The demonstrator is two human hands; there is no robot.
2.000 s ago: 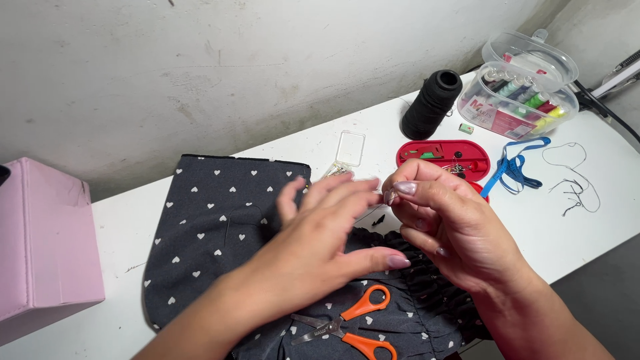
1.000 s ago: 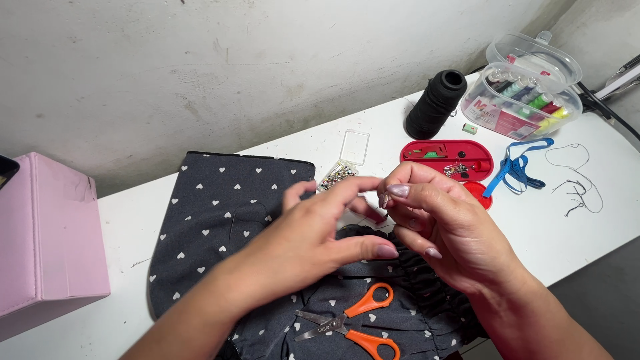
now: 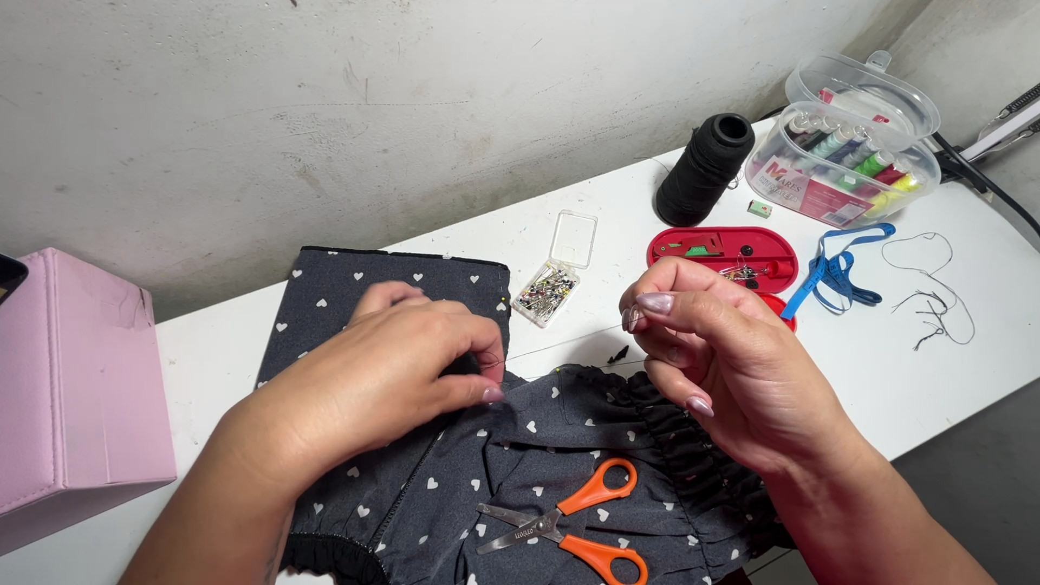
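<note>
Dark fabric with white hearts (image 3: 455, 496) lies spread over the table, gathered in black ruffles at its right side. Above its middle, my left hand (image 3: 382, 366) has its fingers curled, with a dark thread (image 3: 561, 337) at the fingertips. That thread runs across to my right hand (image 3: 715, 349), whose thumb and forefinger pinch its end; whether a needle is there too, I cannot tell. Scissors with orange handles (image 3: 561, 524) rest on the fabric with their blades apart. A clear box of ball-headed pins (image 3: 547, 292) stands behind, its lid up.
A red sewing kit (image 3: 784, 248), a black thread cone (image 3: 705, 171), a blue tape measure (image 3: 837, 276) and loose thread pieces (image 3: 934, 313) lie at the right. Behind them is a clear tub of thread spools (image 3: 845, 175). A pink box (image 3: 89, 390) stands at the far left.
My hands were close together at the fingertips; my left hand has moved left, away from my right. The thread now shows stretched between them.
</note>
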